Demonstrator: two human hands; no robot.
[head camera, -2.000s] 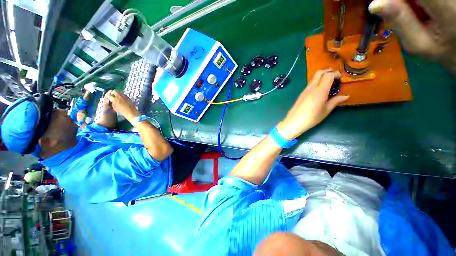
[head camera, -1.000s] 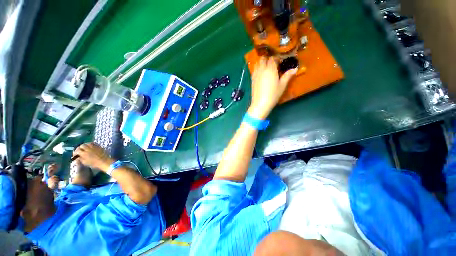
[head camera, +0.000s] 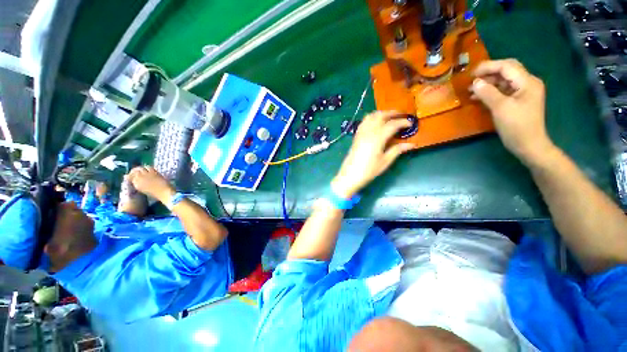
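Note:
My left hand (head camera: 373, 150) is at the front left edge of the press's orange base plate (head camera: 474, 125), with a round black part (head camera: 408, 126) between thumb and fingers. My right hand (head camera: 514, 106) is over the right side of the base, thumb and fingertips close together near the nest. Whether it pinches something small cannot be told. The press nest (head camera: 437, 97) shows no black disc on it. The dark plunger (head camera: 434, 41) stands above and behind the nest. The press handle is not in view.
Several loose black parts (head camera: 320, 134) lie between the press and a blue controller box (head camera: 240, 127) with a clear cylinder (head camera: 180, 108). A white connector (head camera: 317, 148) on a thin line lies beside them. A blister tray (head camera: 606, 45) is at the right edge. Another person's hands (head camera: 148, 182) work at left.
My right hand, at the press's top right two seconds ago, is now beside the nest. My left hand has moved the black part from beside the nest to the base's front left edge. The view has shifted.

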